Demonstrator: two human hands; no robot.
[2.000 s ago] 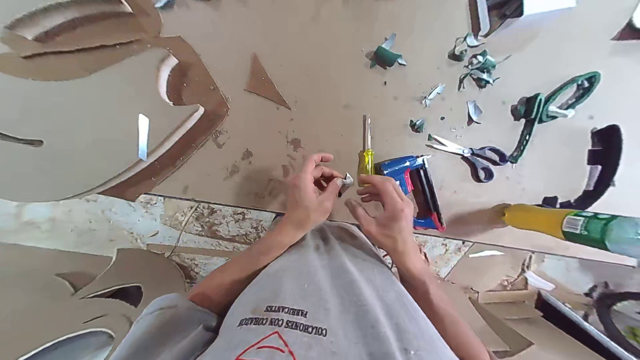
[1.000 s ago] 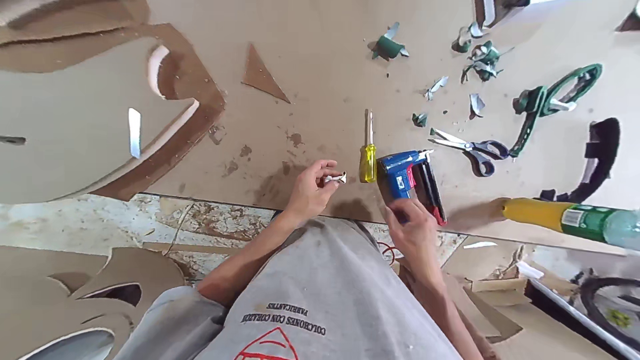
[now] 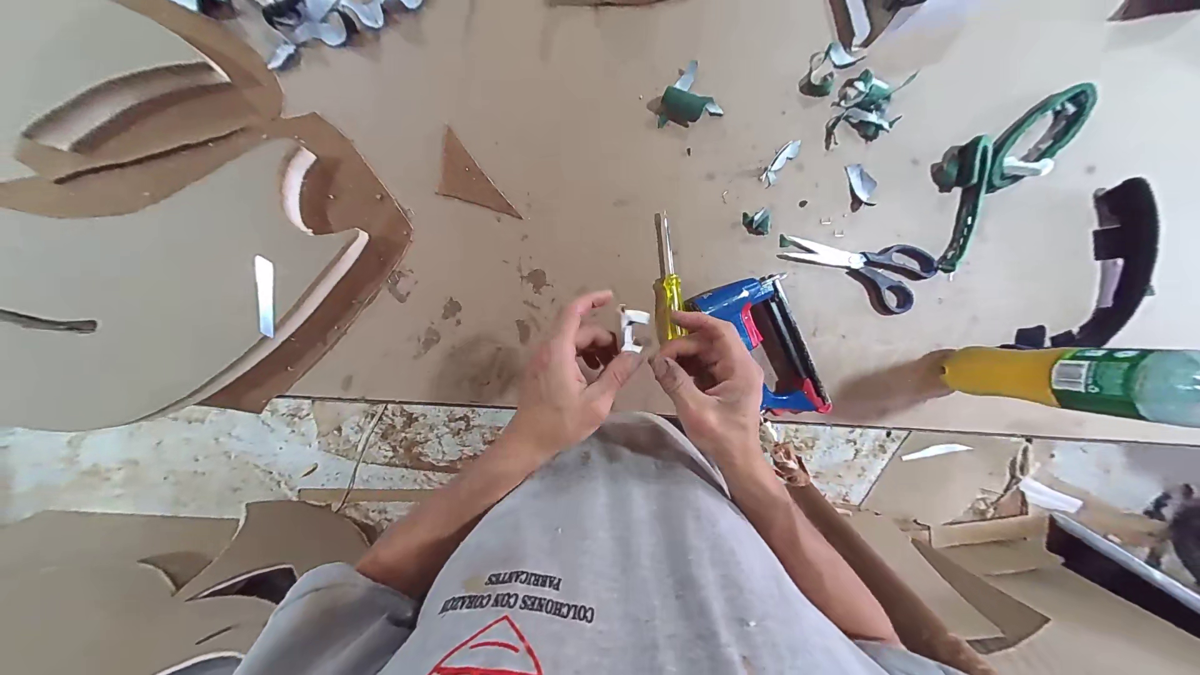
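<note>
A small white piece point(image 3: 634, 330), its exact kind unclear, sits between the thumb and fingers of my left hand point(image 3: 572, 375). Close on its right, my right hand point(image 3: 710, 380) has its thumb and index finger nearly together; whether anything is pinched there is too small to tell. A screwdriver with a yellow handle point(image 3: 670, 302) lies just beyond the right fingers, its tip pointing away from me. Partly behind that hand rests a blue and red staple gun point(image 3: 741, 305) on the table.
Scissors point(image 3: 858, 262) lie right of the staple gun. Green fabric scraps point(image 3: 686, 105), a green padded strip point(image 3: 980, 187) and a black curved piece point(image 3: 1130, 253) are farther out. A yellow and green bottle point(image 3: 1078, 380) lies at the right edge. Cut brown board point(image 3: 384, 220) covers the left.
My right hand has moved left from the staple gun to beside my left hand. The left hand still holds the small white piece.
</note>
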